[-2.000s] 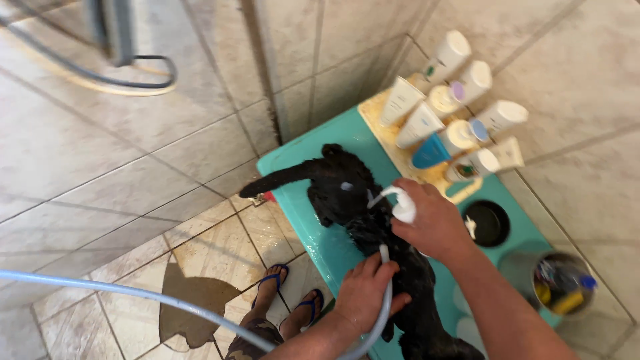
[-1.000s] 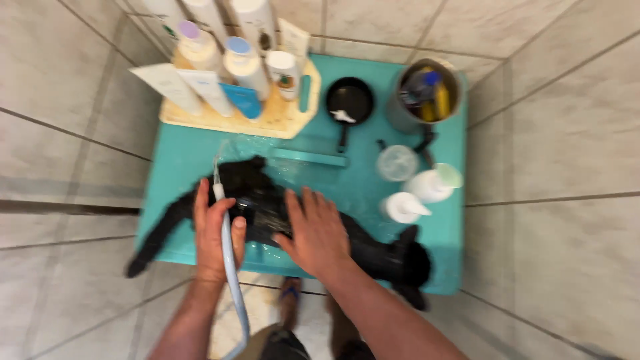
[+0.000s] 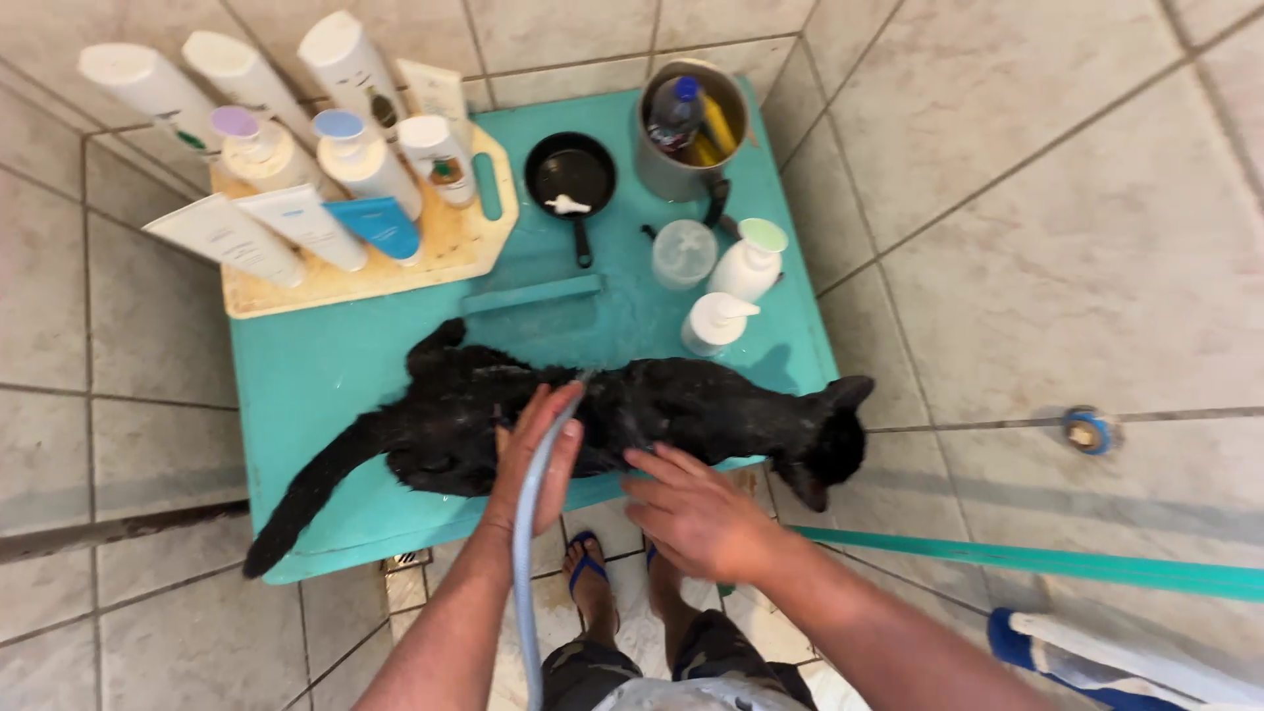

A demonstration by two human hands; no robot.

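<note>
A wet black cat (image 3: 691, 400) lies stretched along the front of a teal table (image 3: 306, 365), tail at the left and head over the right edge. My left hand (image 3: 538, 449) grips a light blue hose (image 3: 528, 553) against the cat's middle, with water coming from its end. The fingertips of my right hand (image 3: 691, 504) touch the cat's near flank, with nothing held. Beyond the cat stand a white pump bottle (image 3: 716, 321), a bottle with a pale green top (image 3: 750, 259) and a clear plastic cup (image 3: 683, 254).
Bottles and tubes stand on a cream cutting board (image 3: 474, 242) at the back left. A small black pan (image 3: 571, 173) and a metal pot (image 3: 681, 178) holding a plastic bottle are at the back. Tiled walls enclose the table. A teal bar (image 3: 1037, 561) crosses the right side.
My right hand has moved from the top of the cat's back to its near flank. Two seconds ago it held a white bottle over the cat's rear. The view has turned.
</note>
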